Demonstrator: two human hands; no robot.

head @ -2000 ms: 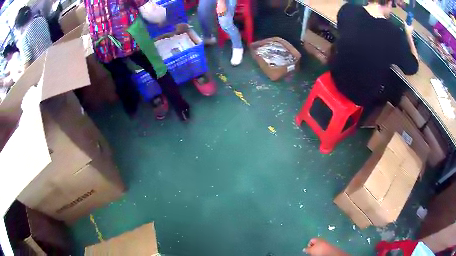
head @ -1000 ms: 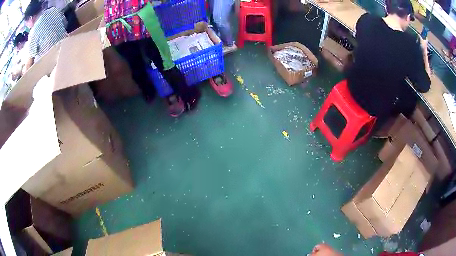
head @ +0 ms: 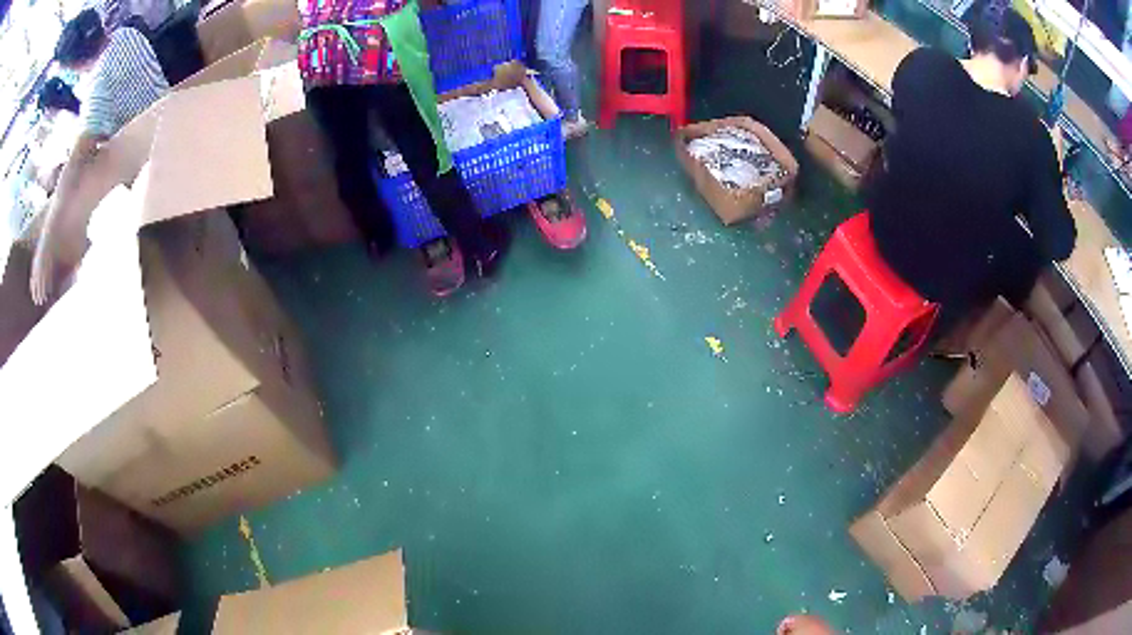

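Note:
Only a small part of a hand, which looks like my right hand [head: 804, 625], shows at the bottom edge, right of centre. It is cut off by the edge, so its fingers and anything in it are hidden. My left hand is not in view. Nearest in front of me, the brown flap of a carton [head: 317, 598] shows at the bottom left edge. A large open carton [head: 230, 434] with dark print stands on the left, its flaps up.
A person in a green apron stands by a blue crate [head: 497, 168] on red wheels. A person in black sits on a red stool [head: 857, 310] at a bench [head: 888, 47]. A closed carton [head: 974, 496] lies lower right. A small carton of parts [head: 739, 174] stands on the green floor [head: 534, 409].
The room has shifted right in view. The hand at the bottom edge now shows less. The red object at the bottom right has left the view. The person in black has leaned further over the bench.

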